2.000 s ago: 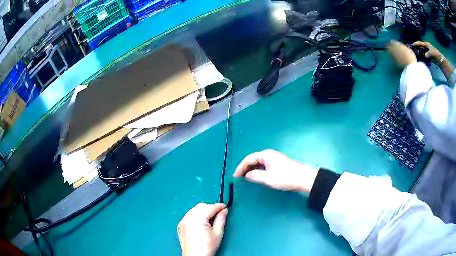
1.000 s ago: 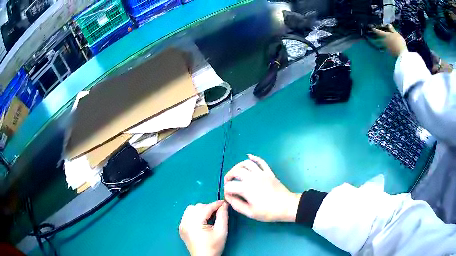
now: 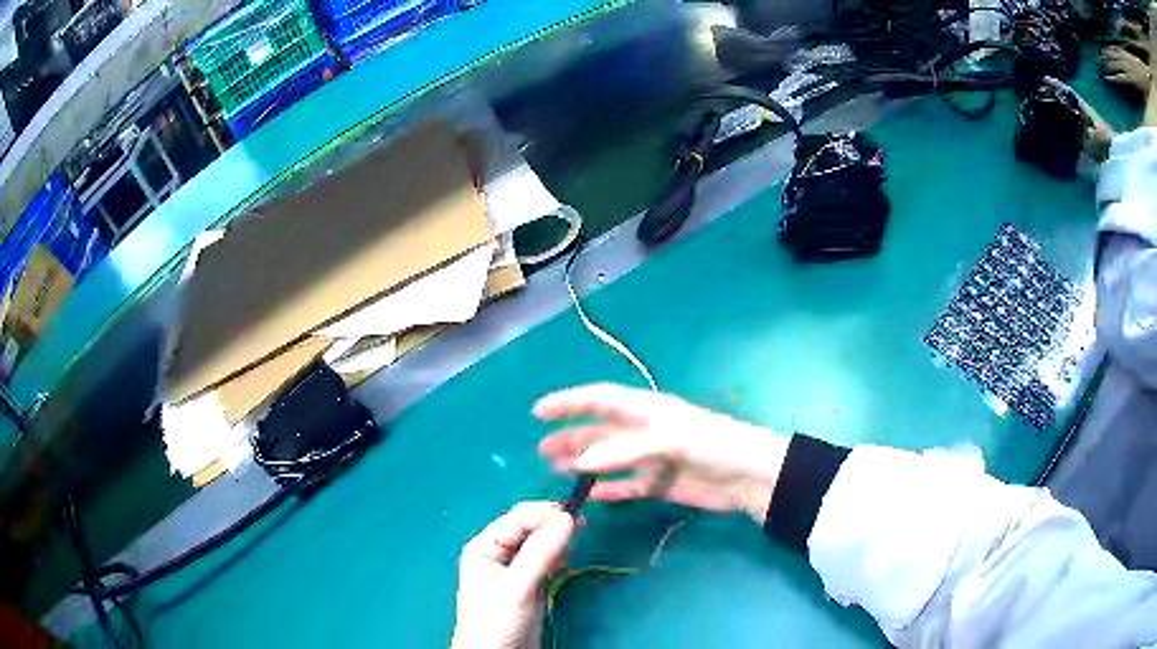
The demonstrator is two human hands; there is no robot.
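My left hand [image 3: 514, 573], at the bottom centre, pinches a short black strip or sleeve [image 3: 579, 494] between thumb and fingertips. My right hand [image 3: 641, 446] is just above and right of it, blurred, with its fingers spread; they overlap the strip's upper end, and contact is unclear. A pale thin cord [image 3: 607, 335] runs from near the tape roll and passes out of sight at my right hand. A thin yellowish strand [image 3: 596, 571] curves over the mat beside my left hand.
A black unit [image 3: 311, 434] with a thick cord sits at left by cardboard sheets [image 3: 336, 260]. Another black unit [image 3: 835, 203] stands at upper right, near a coiled cord [image 3: 673, 197] and a tape roll [image 3: 548, 238]. A speckled parts sheet [image 3: 1009, 323] lies near a neighbouring worker's sleeve [image 3: 1129, 254].
My right hand has opened from its closed pose beside my left fingertips. The cord, earlier straight and dark along the strip, now curves pale to the right. The neighbour's arm has moved right.
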